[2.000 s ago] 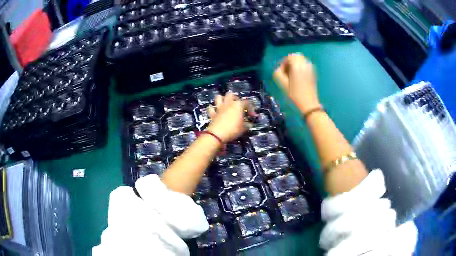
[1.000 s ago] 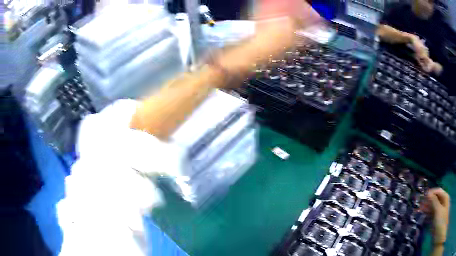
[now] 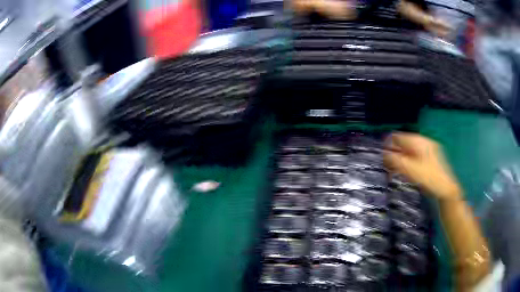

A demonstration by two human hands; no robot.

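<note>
The black blister tray (image 3: 262, 251) lies on the green mat with rows of silvery-black modules (image 3: 333, 225) in its pockets, blurred by motion. My right hand (image 3: 414, 161) is over the tray's upper right part, its fingers curled. Blur hides whether it holds a small part. My left hand is not in view. A pale, blurred shape at the lower left edge may be my sleeve, but I cannot tell.
Stacked black trays stand behind the tray (image 3: 353, 102) and at back left (image 3: 194, 97). Clear trays (image 3: 139, 199) with a yellow-edged dark item (image 3: 85, 185) stand at left. A white label (image 3: 206, 186) lies on the mat. Another person's hands (image 3: 325, 8) show at the top.
The view has swung back to the right, so the black tray is nearer the middle. My left arm, stretched across the view a second ago, has left the picture. My right hand stays at the tray.
</note>
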